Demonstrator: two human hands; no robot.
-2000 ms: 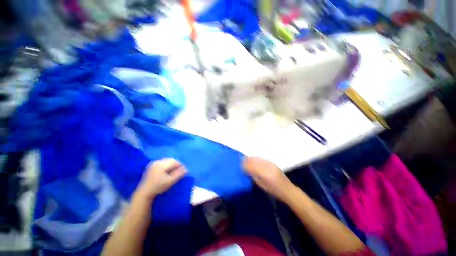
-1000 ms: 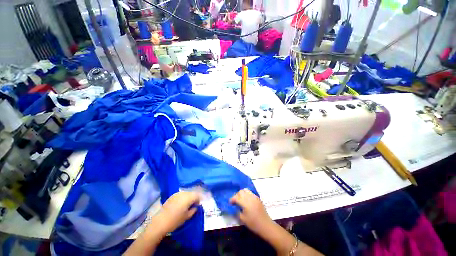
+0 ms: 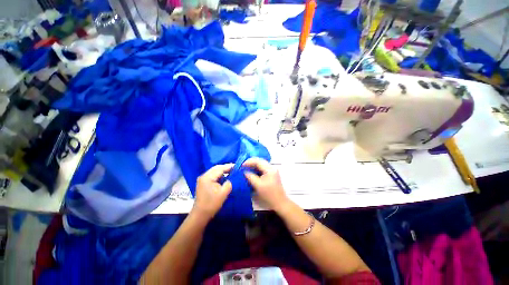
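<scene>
Royal blue cloth (image 3: 134,117) lies crumpled left of the needle, with pale grey-blue parts and a narrow white curved strip (image 3: 192,83). One end reaches the table's front edge, between my hands. My left hand (image 3: 214,189) and my right hand (image 3: 264,181) each pinch this cloth with the fingertips, close together, at a narrow folded edge. The white sewing machine (image 3: 385,119) stands right of the cloth. Its needle area (image 3: 287,136) is beyond my right hand, apart from the held cloth.
Dark snips (image 3: 395,176) lie by the machine base. A yellow bar (image 3: 461,166) lies at the right. An orange-handled tool (image 3: 306,25) stands at the head's left end. Black scissors (image 3: 70,139) lie far left. Bright pink cloth (image 3: 446,259) is below the table at the right.
My hands have come closer together, and the cloth edge between them is now gathered into a narrow fold. The view has tilted down.
</scene>
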